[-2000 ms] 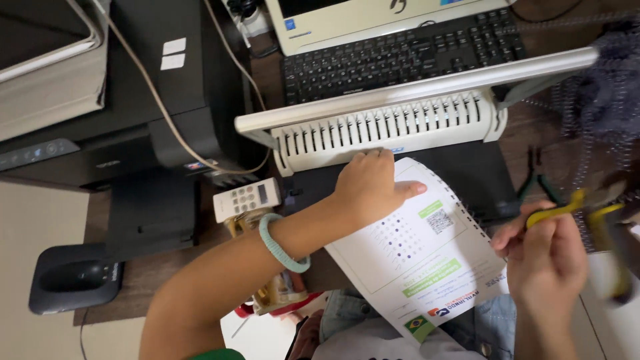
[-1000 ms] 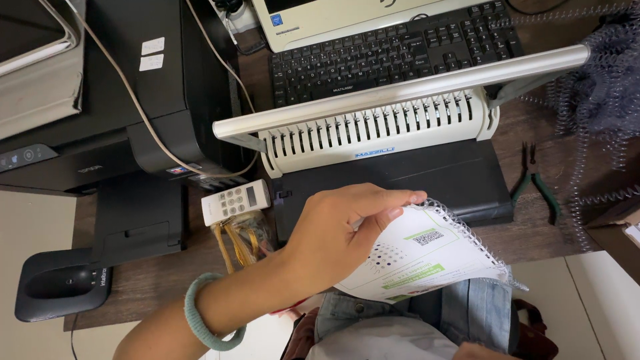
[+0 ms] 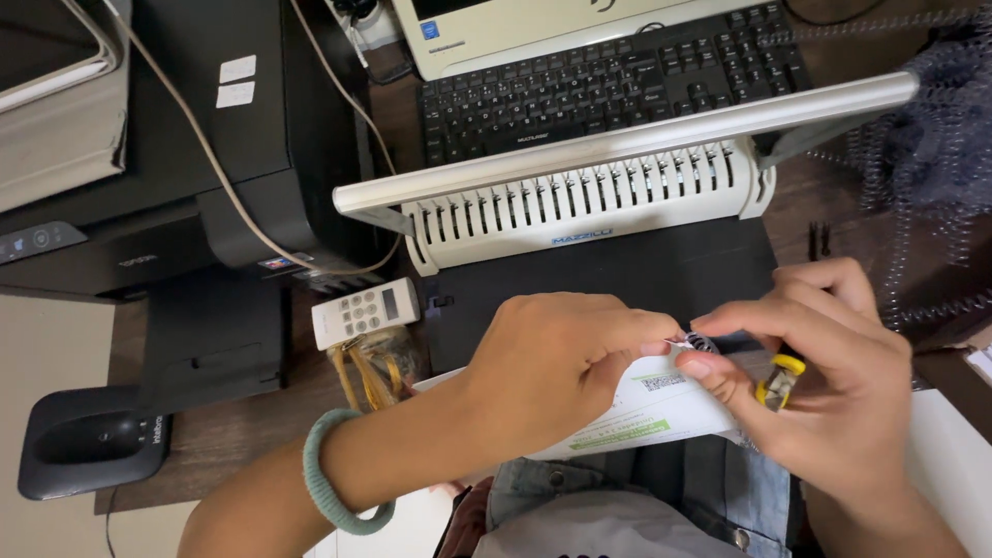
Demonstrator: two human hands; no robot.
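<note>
My left hand (image 3: 558, 356) pinches the upper corner of a printed booklet (image 3: 620, 422), near the end of a plastic spiral coil (image 3: 700, 343). Thumb and index finger of my right hand (image 3: 806, 349) close in around that coil end. Yellow-handled pliers or cutters (image 3: 780, 381) rest in the palm of the same hand, partly hidden by its fingers. The booklet lies over my lap, below a binding machine (image 3: 581, 194) with a raised metal lever bar. The coil runs along the booklet's right edge, mostly out of sight behind my right hand.
A keyboard (image 3: 604, 93) stands behind the machine, below a monitor (image 3: 480, 39). At left are a black printer (image 3: 232, 155), a remote control (image 3: 366, 312), a jar with yellow bands (image 3: 376, 372) and a black phone base (image 3: 93, 442). Loose spiral coils (image 3: 930, 139) lie at right.
My right hand, low at the bottom edge one second ago, has come up to the coil end. The yellow-handled tool, seen in it two seconds ago, shows in its palm.
</note>
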